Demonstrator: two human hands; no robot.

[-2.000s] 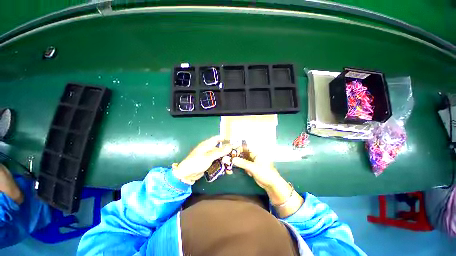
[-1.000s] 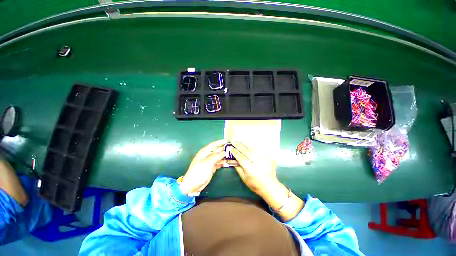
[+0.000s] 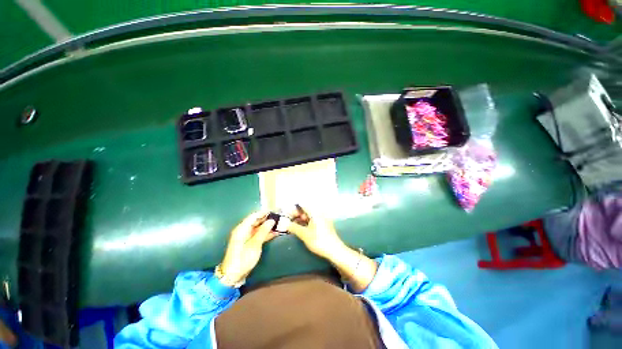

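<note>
A small half-built watch unit (image 3: 280,223), dark with a pale side, is held just below the cream backing sheet (image 3: 300,184). My left hand (image 3: 247,244) grips it from the left. My right hand (image 3: 318,235) is at its right side with thumb and fingertips close to it; whether it holds a tool or small part cannot be told. The black component tray (image 3: 267,172) lies beyond the sheet, with dark pale-outlined units in its left pockets, one (image 3: 237,153) showing some orange-red. A small reddish pile of wired parts (image 3: 368,185) lies right of the sheet.
A black parts bin (image 3: 458,117) of pink-red parts stands on a silvery-white flat stack (image 3: 382,129). A clear bag of parts (image 3: 470,178) lies beside it. A second black tray (image 3: 54,252) is at left. Another person's pink sleeve (image 3: 597,228) is at right.
The view has swung right, so the bench items appear further left. The unit has been turned between my hands, and my right fingers have opened a little around it.
</note>
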